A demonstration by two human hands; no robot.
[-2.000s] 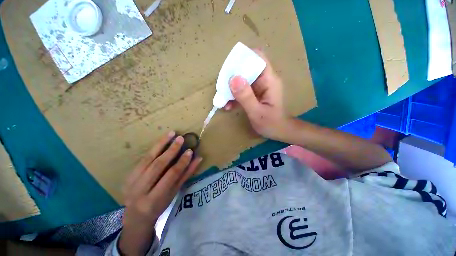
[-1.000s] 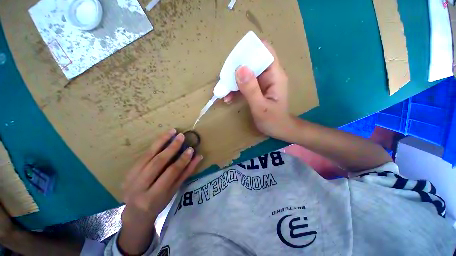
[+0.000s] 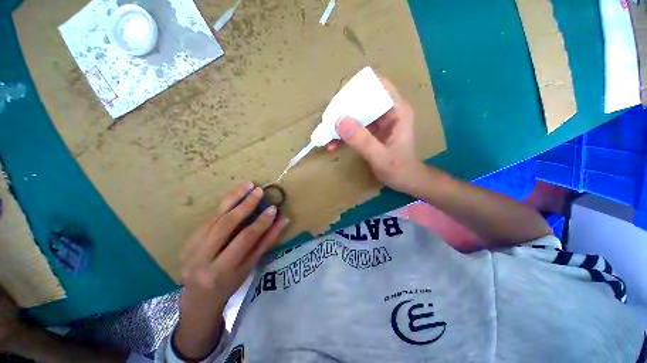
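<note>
My left hand holds a dark-blue piece down on the cardboard sheet; the fingers hide most of it. A black loop sticks out past my fingertips. My right hand is closed around a white glue bottle, tilted down to the left. Its thin glue nozzle ends just above the loop's upper edge; whether the tip touches it, I cannot tell.
A white round cap or dish sits on a stained white square. Thin white tips lie near it. A cardboard strip and blue bins are at right. Another person's arm shows at lower left, near a dark piece.
The bottle and my right hand have moved slightly; the nozzle tip has shifted from the loop's right side to its upper edge. My left hand keeps its hold. The neighbour's arm shows more at lower left.
</note>
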